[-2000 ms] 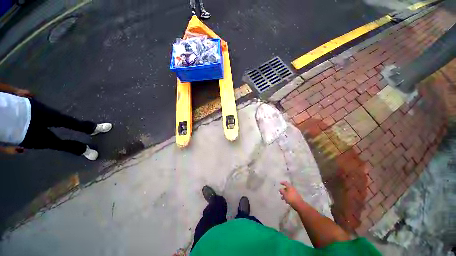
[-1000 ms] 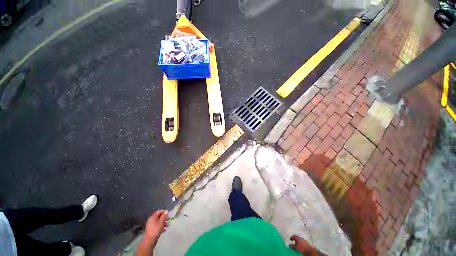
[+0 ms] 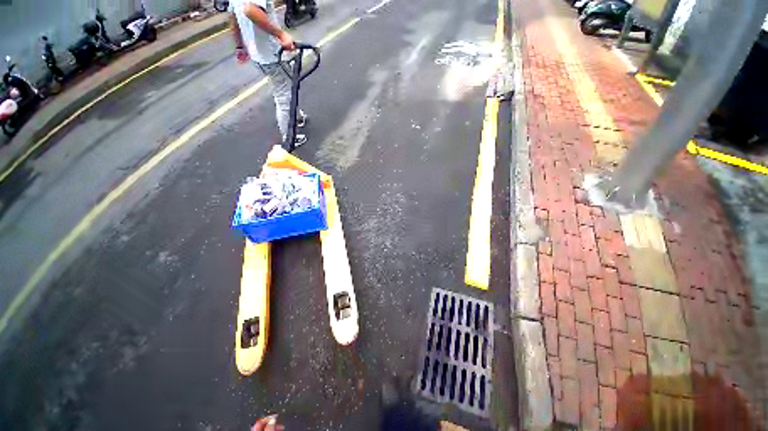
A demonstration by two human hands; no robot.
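Note:
A yellow-orange hand pallet truck point(image 3: 254, 290) stands on the dark street ahead of me, its two forks pointing towards me. A blue crate point(image 3: 286, 226) sits across the forks near the truck's head, heaped with clear bags of small parts point(image 3: 278, 194). A person ahead holds the truck's black handle point(image 3: 294, 93) with one hand. Only the fingers of my left hand point(image 3: 268, 423) show at the bottom edge, blurred and cut off; whether they hold anything cannot be told. My right hand is not clearly in view; a small blurred skin-toned patch lies at the bottom edge.
A drain grate point(image 3: 457, 349) and a yellow kerb line point(image 3: 482, 202) lie right of the truck. Beyond the kerb is a red brick pavement point(image 3: 581, 278) with a leaning grey pole point(image 3: 674, 109). Scooters point(image 3: 126, 32) stand along the far left wall and at the upper right.
The pallet truck with its crate has moved off the kerb area along the street. The person pulling it is now in view; the second person at the left has gone out of view.

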